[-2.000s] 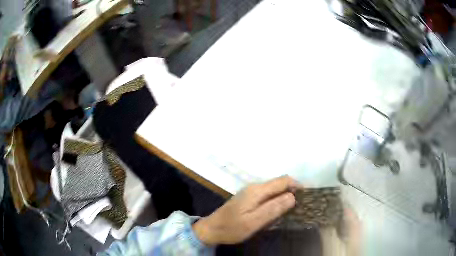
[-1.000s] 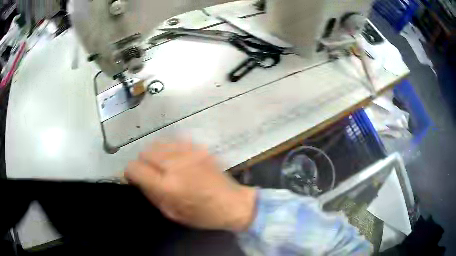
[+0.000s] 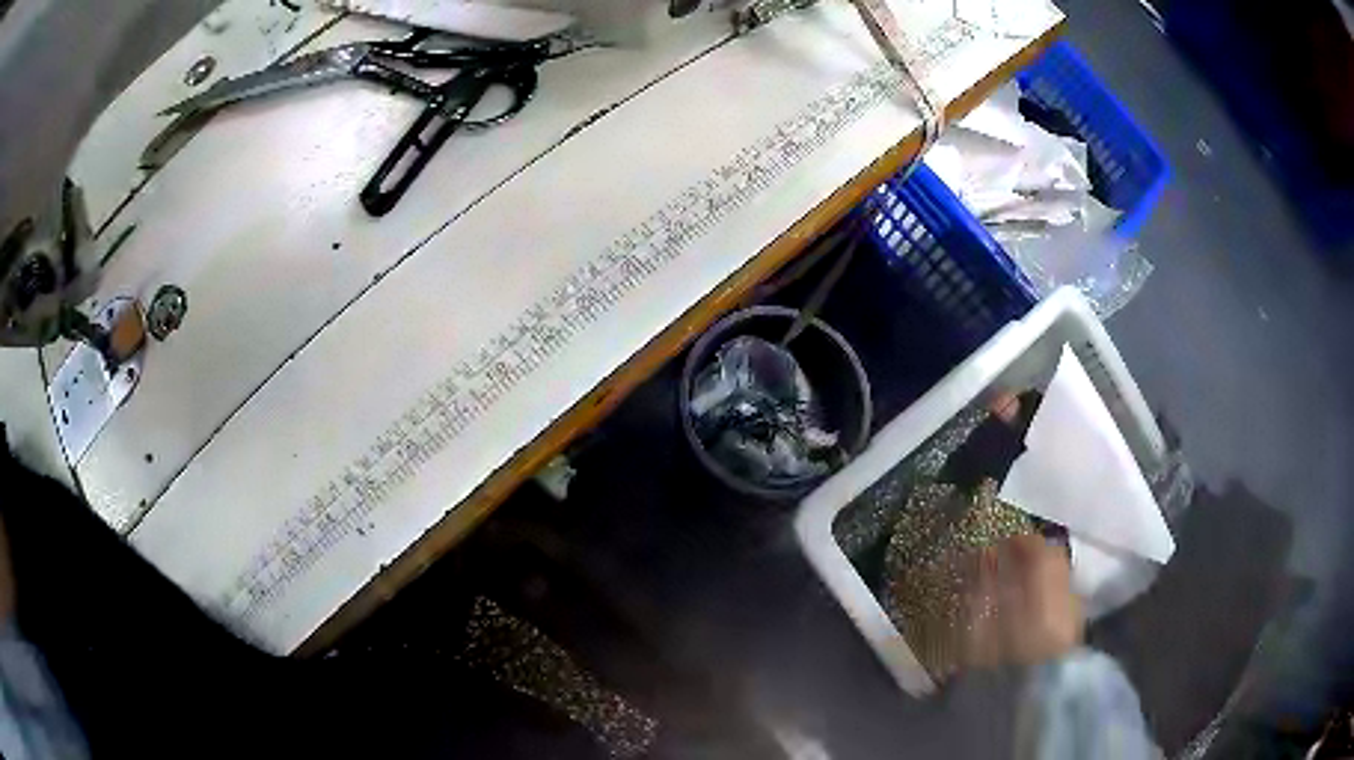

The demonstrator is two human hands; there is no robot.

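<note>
My right hand (image 3: 1022, 606), blurred, reaches into a white basket (image 3: 854, 557) at the lower right. It is on gold-brown speckled fabric (image 3: 950, 542); whether its fingers grip a piece is unclear. A sliver of my left hand (image 3: 5, 572) shows at the left edge, its fingers out of the picture. Black fabric (image 3: 134, 639) lies over the table's near left corner and across the bottom. A speckled strip (image 3: 557, 676) shows on the dark area at the bottom. The needle plate (image 3: 86, 401) and presser foot area are at the left.
Black-handled shears (image 3: 446, 119) lie on the white table (image 3: 490, 267) right of the needle. A ruler scale runs along its wooden edge. A round bin (image 3: 772, 478) and blue crates (image 3: 943, 238) with white scraps stand beyond that edge. White paper-like pieces (image 3: 1091, 468) lie in the basket.
The view has swung right, towards the basket. My right hand has moved from above the table's front edge into the basket. The machine head has slid to the left edge of view.
</note>
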